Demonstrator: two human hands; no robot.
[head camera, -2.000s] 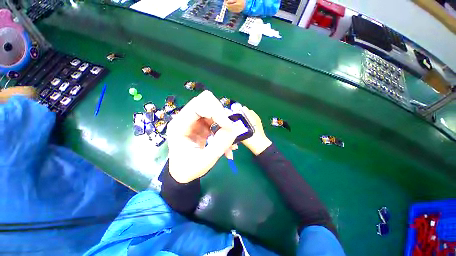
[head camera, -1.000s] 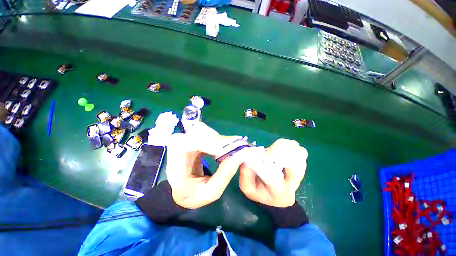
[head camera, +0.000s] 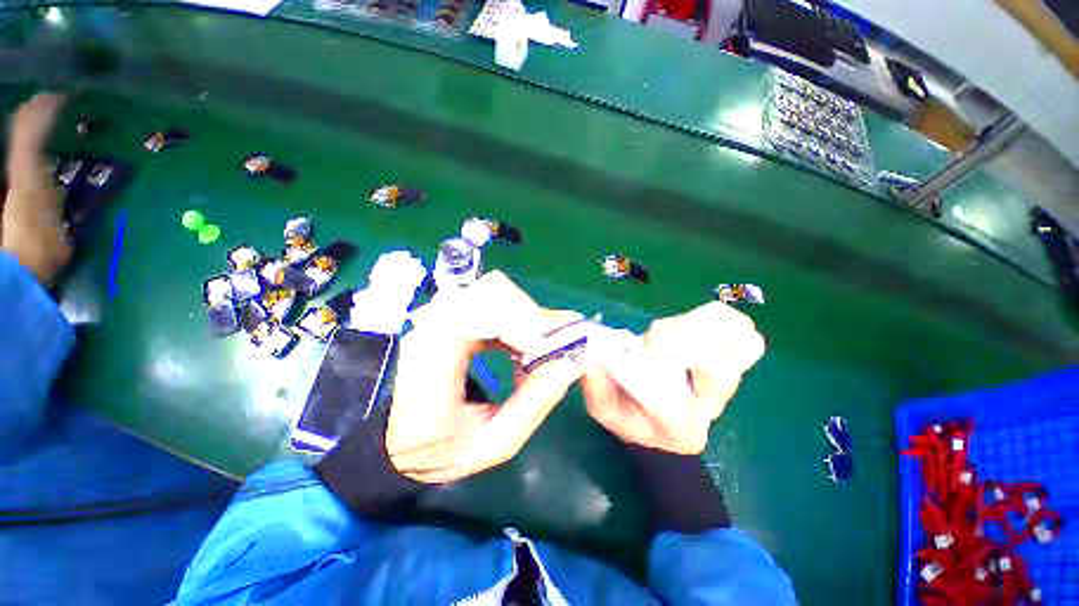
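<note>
A smartwatch unit (head camera: 559, 342) is held edge-on between the fingertips of my left hand (head camera: 467, 385), near the middle of the view. My right hand (head camera: 680, 376) is at its right side and holds a white piece, perhaps a wipe (head camera: 627, 365), against the unit's right end. The hands are overexposed, so the white piece's outline and the finger details are unclear. A blue stick (head camera: 485, 376) shows partly behind my left hand.
A pile of open watch units (head camera: 275, 284), a crumpled wipe (head camera: 388, 292), a bottle (head camera: 457, 263) and a smartphone (head camera: 343, 391) lie left. More units (head camera: 616, 266) lie spaced beyond. A blue basket (head camera: 905, 474) of red clamps stands right. Another person's hand (head camera: 33, 195) is far left.
My hands have moved apart from the bottle area, and my right hand now holds a white piece at the unit. The view has shifted right. The other person's arm has reached forward at left.
</note>
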